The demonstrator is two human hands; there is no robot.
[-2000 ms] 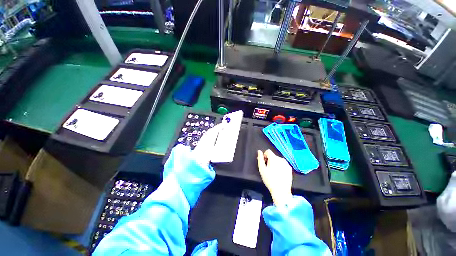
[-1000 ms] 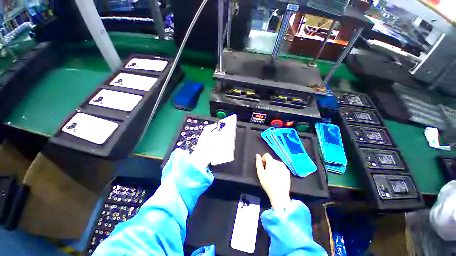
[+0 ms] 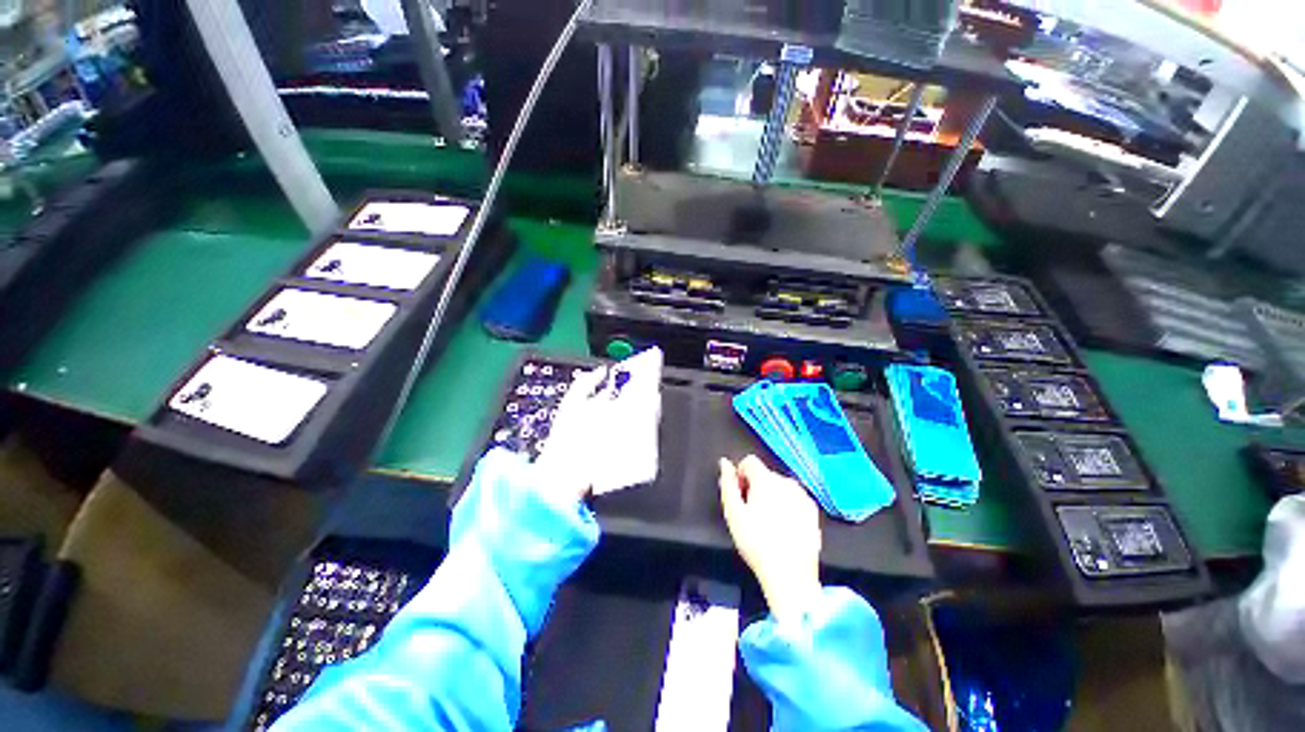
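My left hand [image 3: 570, 441] holds a white back cover [image 3: 631, 423] tilted over the compartment tray [image 3: 681, 465], its dark camera cluster at the top. My right hand [image 3: 770, 518] is over the same tray, fingers curled with thumb and index finger close together; whether a tiny part is between them I cannot tell. Rings [image 3: 527, 402] fill the tray's left compartment, partly behind my left hand. Blue sheets [image 3: 820, 449] are fanned at its right. Another white cover [image 3: 697, 661] lies in the lap tray [image 3: 601, 638] below, cut off by the frame's lower edge.
The black press [image 3: 744, 308] stands behind the tray, with a dark blue block [image 3: 527, 299] left of it. A side tray of white covers [image 3: 249, 398] is at left, dark phone bodies [image 3: 1121, 539] at right. A ring tray [image 3: 338, 624] is lower left. Cartons sit below the bench.
The view has shifted slightly, so the bench sits lower in the frame. The held cover is tilted differently from two seconds ago. Both hands stay over the tray.
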